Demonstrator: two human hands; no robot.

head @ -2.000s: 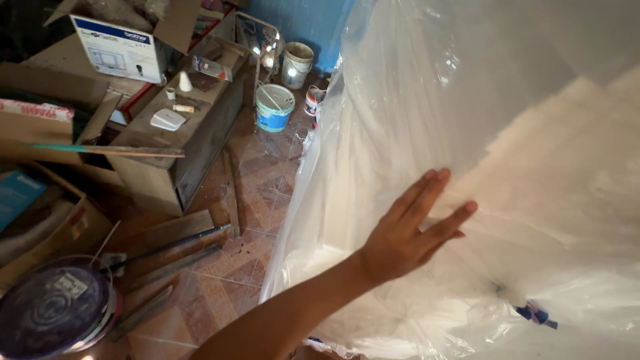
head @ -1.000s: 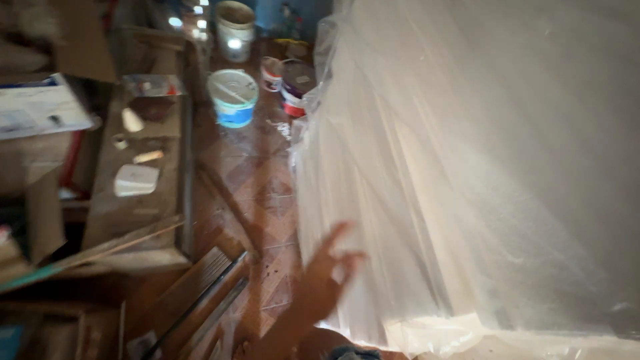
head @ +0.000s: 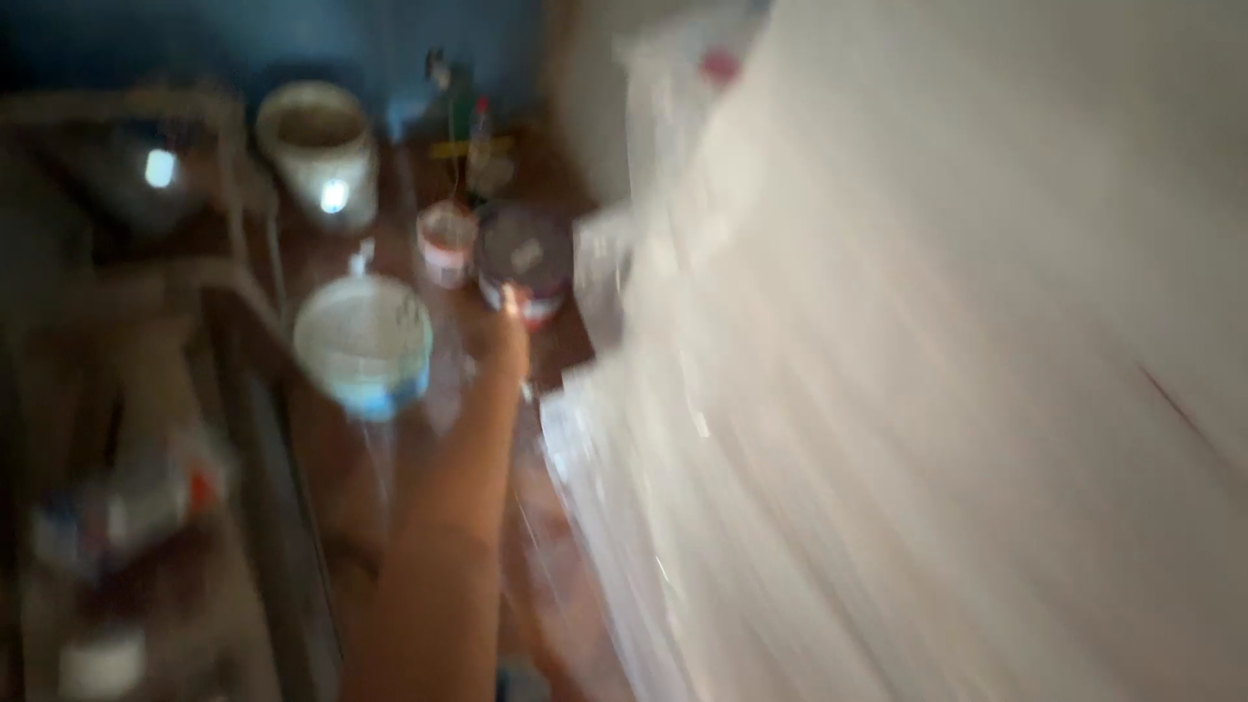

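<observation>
My left hand (head: 509, 327) reaches forward from the bottom edge and is badly blurred. Its fingertips overlap the front of a dark-lidded paint bucket (head: 526, 249); whether they touch it cannot be told. Just left of that bucket stands a small pink and white pot (head: 448, 246). A pale bucket with a blue lower part (head: 363, 336) is left of my hand. Translucent plastic sheeting (head: 877, 341) hangs in folds along the whole right side. My right hand is out of view.
A tall whitish bucket (head: 317, 156) stands at the back by the blue wall (head: 195, 39). At the left is a long wooden piece (head: 175, 604) with blurred small items on it. Reddish-brown tiled floor (head: 565, 565) runs between it and the sheeting.
My left hand was at the plastic sheeting two seconds ago; now it is extended toward the buckets. The view has swung left and closer to them.
</observation>
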